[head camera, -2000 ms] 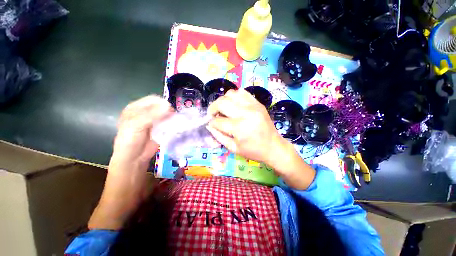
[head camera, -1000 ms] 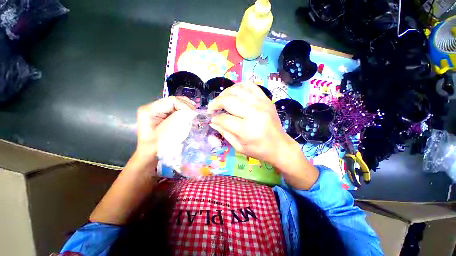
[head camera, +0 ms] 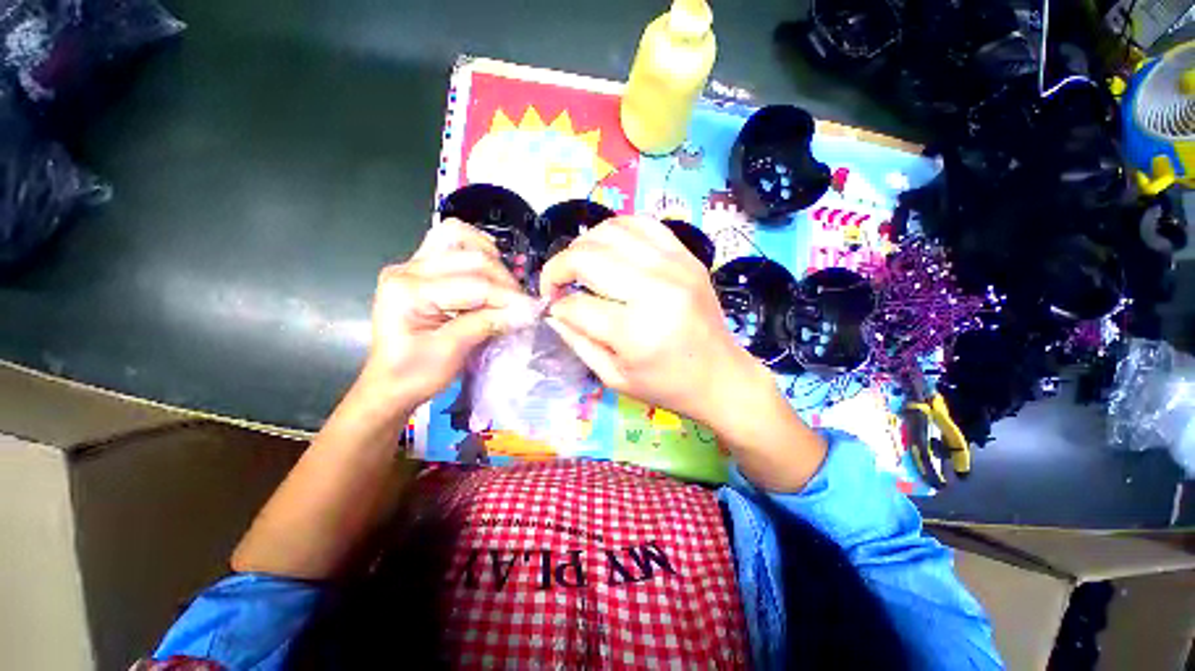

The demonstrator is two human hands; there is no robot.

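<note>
A small clear crinkled bag (head camera: 528, 383) hangs between my hands, over the lower left of the printed mat (head camera: 452, 144). My left hand (head camera: 446, 315) pinches its top edge, and my right hand (head camera: 645, 315) pinches it beside the left, fingertips nearly touching. Glossy black plastic parts (head camera: 832, 315) with small pale blue dots stand in a row behind and right of my hands; those at the left are partly hidden by my fingers. Another black part (head camera: 776, 164) lies higher on the mat. The bag's contents are blurred.
A yellow squeeze bottle (head camera: 668, 81) stands at the mat's top edge. Purple metallic bits (head camera: 924, 308) and yellow-handled pliers (head camera: 938, 437) lie right. Black parts (head camera: 1035, 197) are heaped behind, near a fan (head camera: 1166, 118). Clear bags (head camera: 1156, 400) lie at the right edge, dark bags (head camera: 46, 184) at left.
My left hand has moved right and up, closer to my right hand. The bag was stretched between the hands, then bulged at the left; now it hangs below the fingertips.
</note>
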